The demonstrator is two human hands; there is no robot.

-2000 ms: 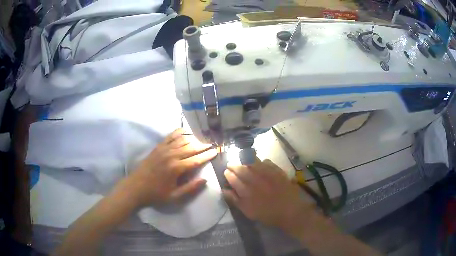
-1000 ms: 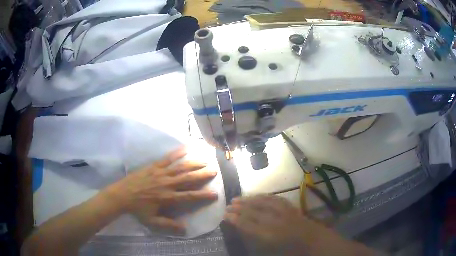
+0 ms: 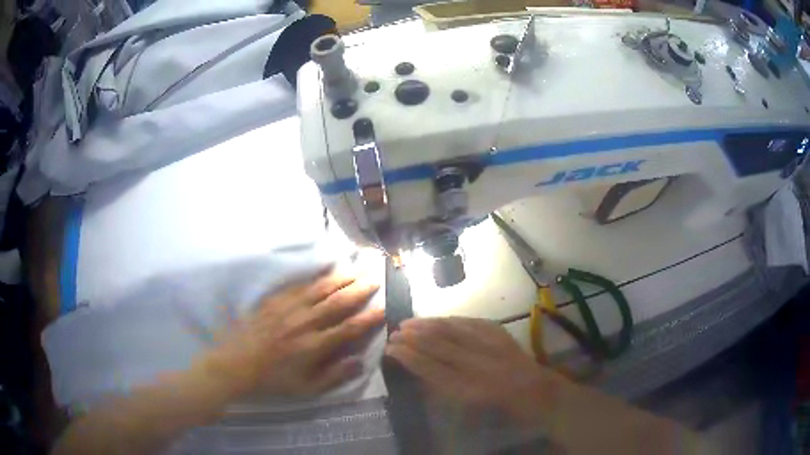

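A light grey fabric panel lies on the table left of the needle. A narrow dark strip runs from under the presser foot along the panel's right edge, down over the table's front edge. My left hand lies flat on the panel with its fingers apart, pointing at the foot. My right hand rests on the dark strip in front of the foot; its fingertips are at the strip's edge and their hold is partly hidden. The needle area is washed out by the bright light.
The white JACK machine head spans the middle and right. Scissors with yellow and green handles lie right of the needle. Grey sewn pieces are heaped at the back left. A white cloth hangs at the machine's right end.
The panel's far end has moved down towards the front left, uncovering white table behind it. Since the first frame, both hands have moved back from the needle.
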